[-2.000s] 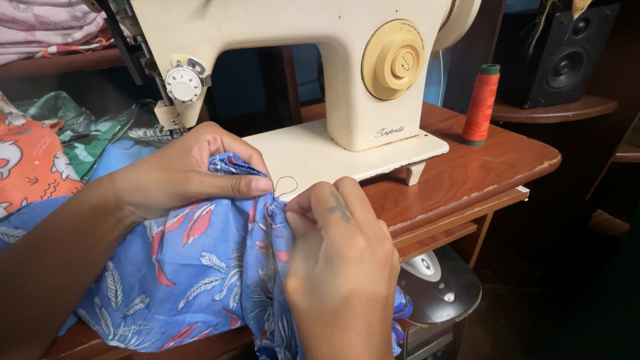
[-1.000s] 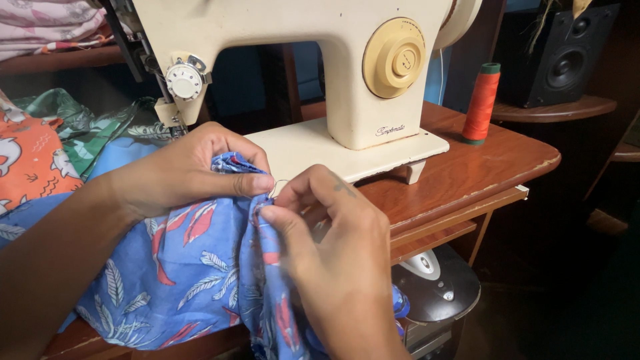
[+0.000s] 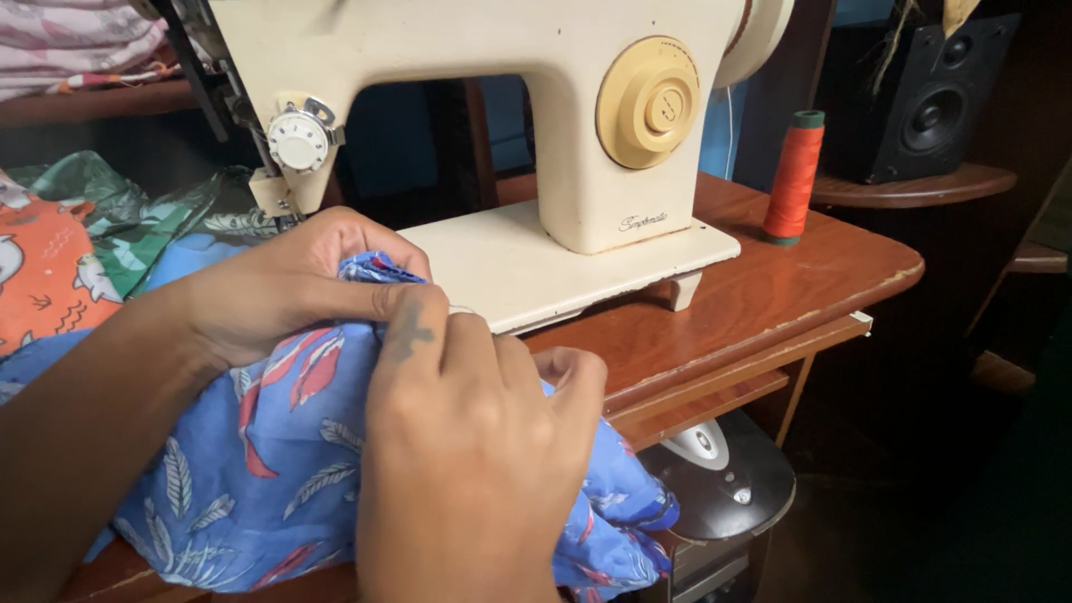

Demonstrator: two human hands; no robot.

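My left hand (image 3: 293,285) pinches a gathered edge of blue fabric printed with feathers and red shapes (image 3: 310,452). Across the front of that edge lies my right hand (image 3: 477,419), its fingertips hidden against the cloth beside my left thumb. A bit of thin thread (image 3: 461,310) shows just above the right knuckles. Whether the right fingers hold a needle or thread is hidden. Directly behind both hands stands a cream sewing machine (image 3: 620,201), its presser area partly covered by my left hand.
An orange thread cone (image 3: 793,180) stands on the wooden sewing table (image 3: 804,276). Orange printed fabric (image 3: 50,268) and green fabric (image 3: 142,218) lie at left, folded cloth (image 3: 84,38) behind. A black speaker (image 3: 930,100) stands on a shelf; a black device (image 3: 729,477) sits below the tabletop.
My right hand has turned and moved left, over the cloth edge against my left thumb. The thread loop seen earlier between the hands is now mostly hidden. My left hand keeps its pinch.
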